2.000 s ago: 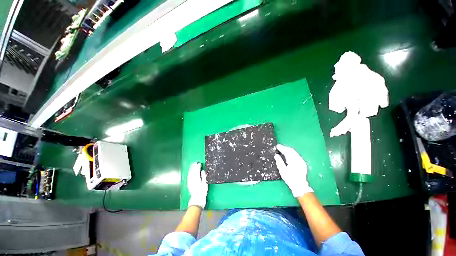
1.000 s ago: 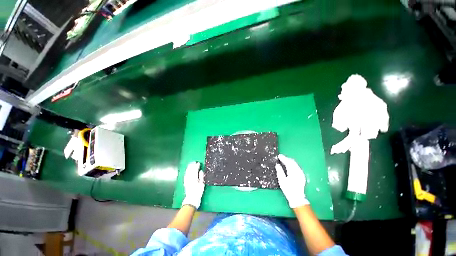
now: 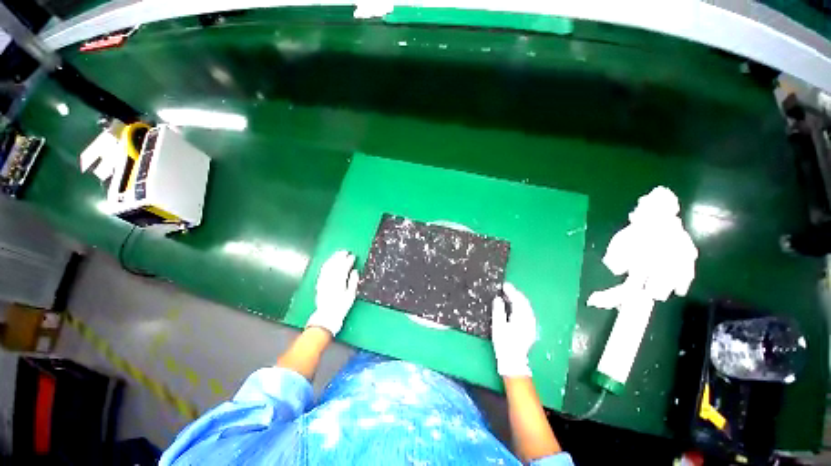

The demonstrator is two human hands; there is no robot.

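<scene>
A flat black pad [image 3: 436, 273] with white specks lies over a pale disc [image 3: 446, 225], which shows at the pad's far and near edges. Both are on the lighter green work mat [image 3: 547, 218]. My white-gloved left hand [image 3: 335, 289] is at the pad's left edge, fingers close together. My white-gloved right hand [image 3: 513, 329] is at the pad's right edge, with something dark at its fingertips. Whether either hand grips the pad is hard to tell; the thumbs and fingertips are small in view.
A white box with a yellow roll [image 3: 169, 177] stands at left. At right lie a crumpled white heap [image 3: 651, 246], a white cartridge [image 3: 627, 339] with a green cap and hose, and a black tray [image 3: 688, 364] holding clear plastic and a yellow-handled tool. A white rail [image 3: 273, 11] crosses the far side.
The camera view has turned, so the bench, mat and pad appear tilted and the rail runs across the top. My hands stay at the pad's two sides.
</scene>
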